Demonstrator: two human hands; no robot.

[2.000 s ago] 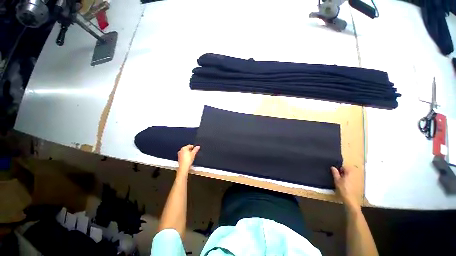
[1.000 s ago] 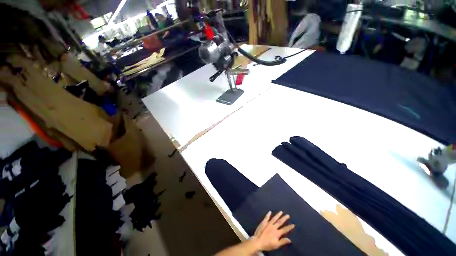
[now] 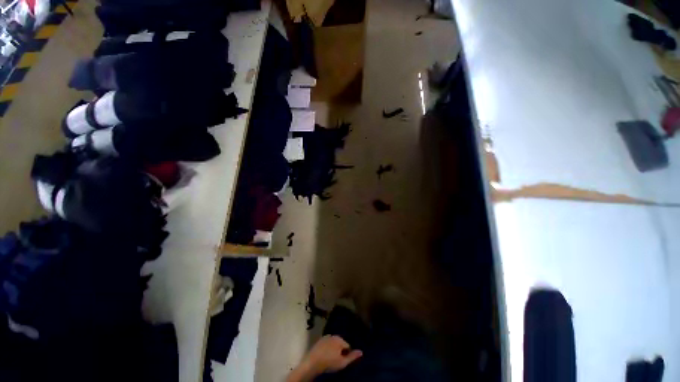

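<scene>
The rounded end of a dark cut fabric piece (image 3: 550, 336) lies on the white cutting table (image 3: 589, 254) at the lower right, cut off by the bottom edge. The end of another dark fabric bundle (image 3: 645, 371) shows at the bottom right corner. My left hand (image 3: 330, 355) is low over the aisle, left of the table and away from the fabric. Its fingers look curled, with a small dark spot at them; I cannot tell whether it holds anything. My right hand is out of view.
A grey metal base (image 3: 643, 145) stands on the table at the right. On the left, a second table (image 3: 195, 224) bears rolls and stacks of dark fabric, some with white bands. Dark scraps (image 3: 317, 168) lie along the aisle floor (image 3: 380, 239). A brown carton (image 3: 339, 60) stands farther up.
The view has swung left and down to the aisle. My left hand has left the flat dark panel and is over the aisle. The panel and my right hand are out of view.
</scene>
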